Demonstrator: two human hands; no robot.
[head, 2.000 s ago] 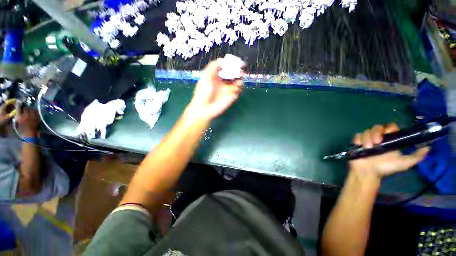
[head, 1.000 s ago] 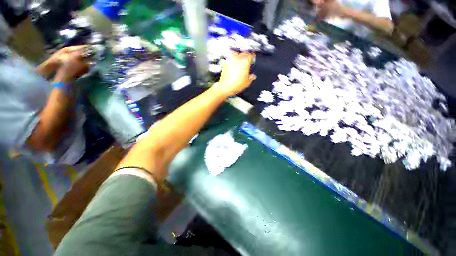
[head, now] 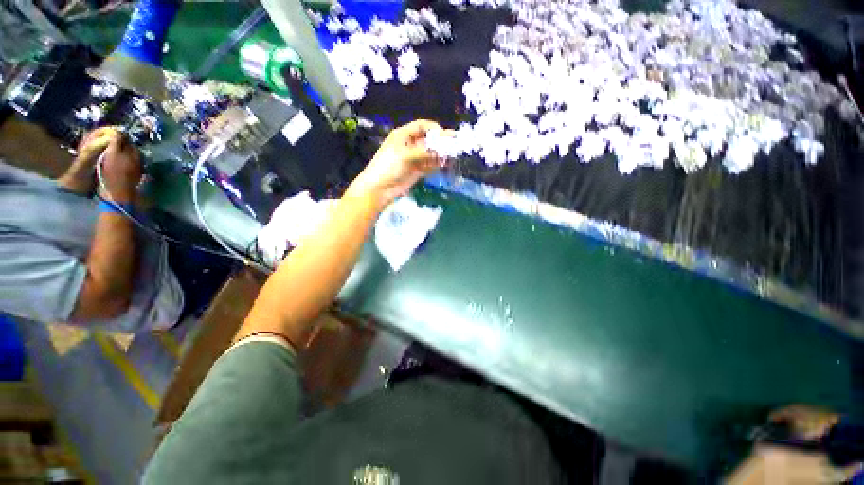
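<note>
My left hand is at the near left edge of the large heap of white moulded parts. Its fingertips are closed on a white part, which is hard to tell apart from the heap behind it. My right hand is low at the right edge of the picture, dim and partly cut off. It is closed around the dark electric screwdriver, whose bit I cannot make out.
The heap lies on a black belt behind a blue, taped rail. A crumpled clear bag and a white lump lie on the green mat. A neighbour's hands work at the left. A metal post stands nearby.
My left hand has moved from the small group of parts by the post to the big heap's edge. The view has turned, and my right hand is visible again.
</note>
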